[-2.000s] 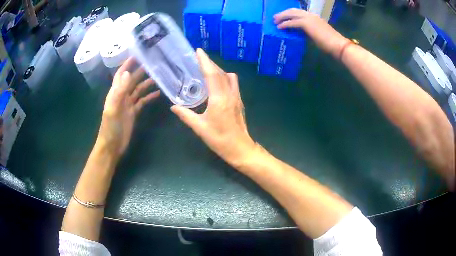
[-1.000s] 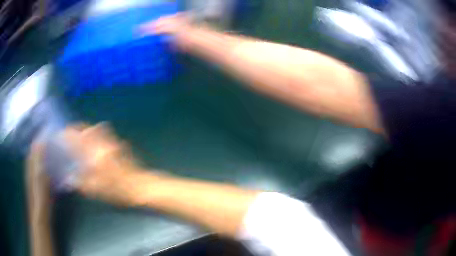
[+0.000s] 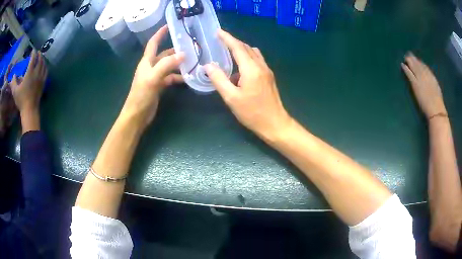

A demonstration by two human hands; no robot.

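A translucent oval tank (image 3: 206, 46) is held up over the table, its open side facing me. A black module (image 3: 186, 8) with a pale round label sits at its far end, and a dark and red lead wire (image 3: 196, 48) runs along the inside. The near end has a ring-shaped post. My left hand (image 3: 152, 81) holds the tank's left side, fingers against the wall. My right hand (image 3: 251, 83) grips its right side, the thumb on the near end beside the ring.
White-lidded units (image 3: 142, 12) stand at the far left. Blue cartons (image 3: 299, 12) stand at the far middle. Another person's hand (image 3: 425, 86) rests over the table at right. Other hands (image 3: 31, 83) hold something blue at left. The table's curved edge (image 3: 263, 208) is near me.
The view swung right and came back. The tank is turned more upright, and my left hand now touches it. The other person's arm has left the cartons and lies at the right.
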